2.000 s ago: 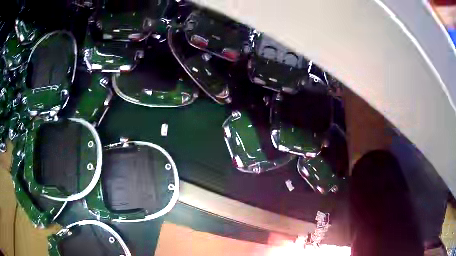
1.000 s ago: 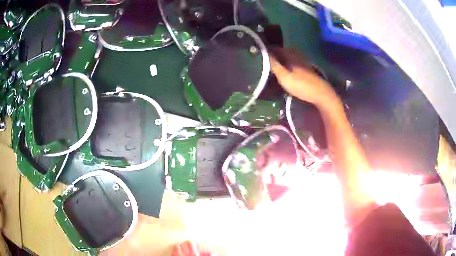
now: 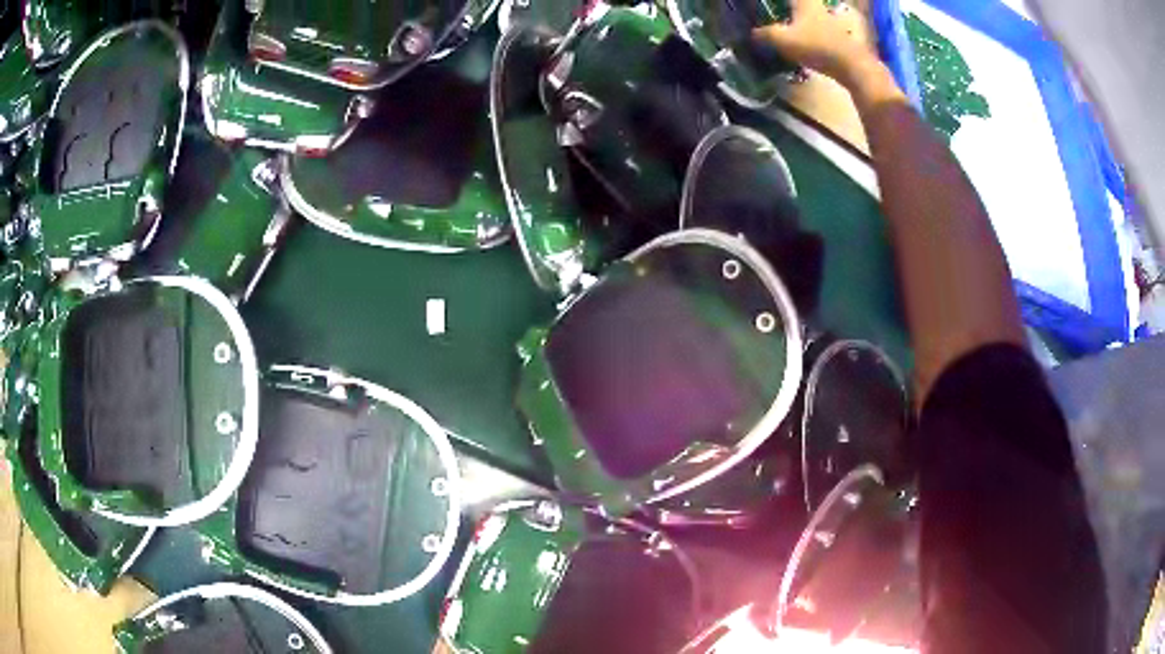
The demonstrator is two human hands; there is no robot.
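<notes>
My right hand (image 3: 824, 41) is at the top right, its arm stretched up from the lower right in a dark sleeve. Its fingers are at the edge of a glossy green shell (image 3: 756, 87) that is cut off by the top edge; I cannot tell whether they grip it. My left hand is not in view. A large open green shell with a silvery rim (image 3: 795, 335) lies hollow side up at the centre. Two more open shells (image 3: 243, 409) lie at the left. A small white piece (image 3: 436, 316) lies on the green bench top (image 3: 345, 288).
Many green shells are crowded along the left and top, some with red lamps (image 3: 351, 69). A blue crate (image 3: 1083, 166) with a white inside and a green shell (image 3: 930, 77) is at the upper right. Bright glare (image 3: 818, 639) hides part of the bottom.
My right hand, out of view two seconds ago, has moved from the middle right up to the top right. The view has shifted, and more of the blue crate shows.
</notes>
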